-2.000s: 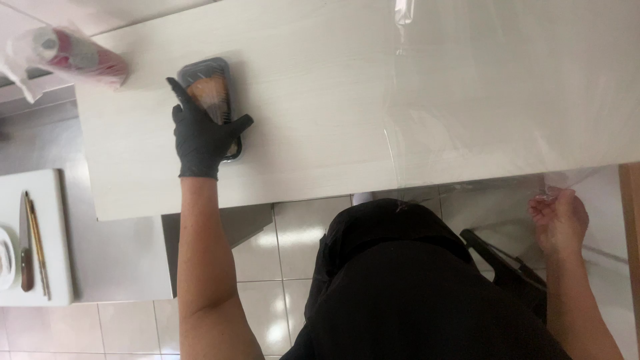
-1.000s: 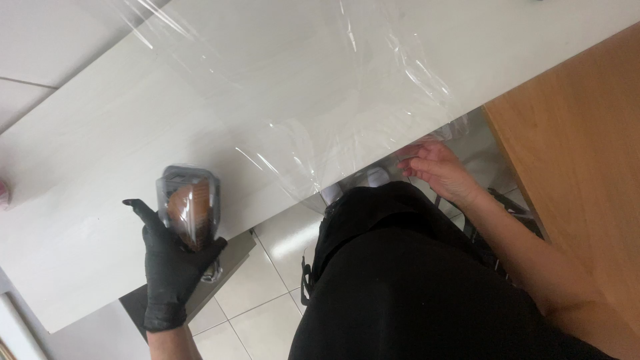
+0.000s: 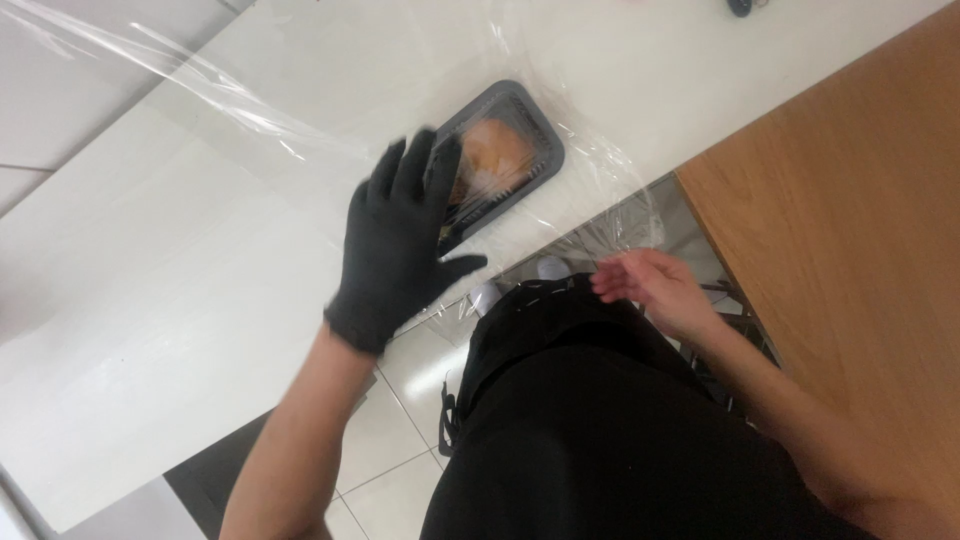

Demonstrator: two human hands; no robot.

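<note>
My left hand (image 3: 397,236), in a black glove, lies with fingers spread over the left part of a dark plastic food tray (image 3: 551,150). Orange-brown food (image 3: 496,154) shows inside the tray. Clear plastic film (image 3: 262,120) stretches across the white tabletop and around the tray; whether it lies over or under the tray is hard to tell. Bare and beyond the table's front edge, my right hand (image 3: 656,289) has its curled fingers at the film's crumpled edge, with the film pinched between them as far as can be seen.
The white tabletop (image 3: 150,322) runs diagonally under the film. A brown wooden surface (image 3: 847,195) adjoins on the right. At the top right lies a small dark object (image 3: 739,7). Tiled floor (image 3: 397,480) shows below the table's front edge.
The left hand has brought the tray from the left part of the tabletop to the film, and its fingers now lie spread on the tray. The view has turned and shifted right.
</note>
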